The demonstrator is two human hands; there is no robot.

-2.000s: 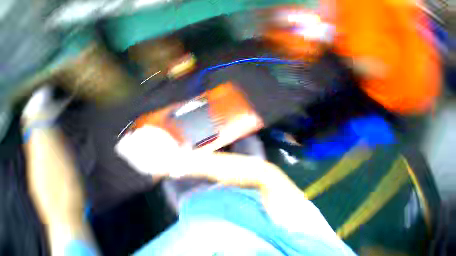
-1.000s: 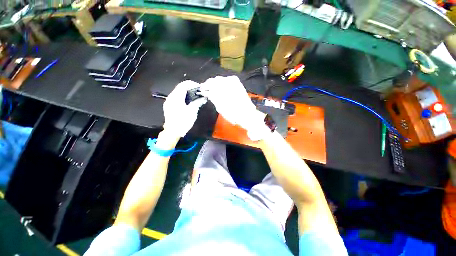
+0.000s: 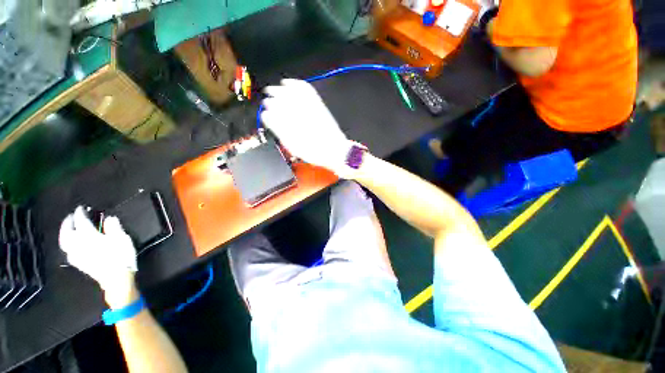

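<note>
A flat grey-black set-top box (image 3: 262,173) sits on the orange fixture board (image 3: 208,211), its far edge by the connector block (image 3: 233,151). My gloved right hand (image 3: 302,125) is over the board's far right side, beside the box. Its fingers cover part of the blue cable (image 3: 350,68); their grip is unclear. My gloved left hand (image 3: 98,248), with a blue wrist band, is at the left edge of a second black box (image 3: 142,218) on the bench. Its thumb and fingers are around a dark part there; whether they grip it is unclear.
Stacked black units (image 3: 18,251) stand far left. Behind the board are red, yellow and white plugs (image 3: 243,82) and wooden supports. A remote control (image 3: 424,93), green stick (image 3: 401,90) and orange-brown test box (image 3: 415,36) are right. A person in orange (image 3: 576,65) is beyond.
My hands were together over the bench left of the board, around a small dark item. They have parted, left hand to the second box, right hand behind the board. The view has turned.
</note>
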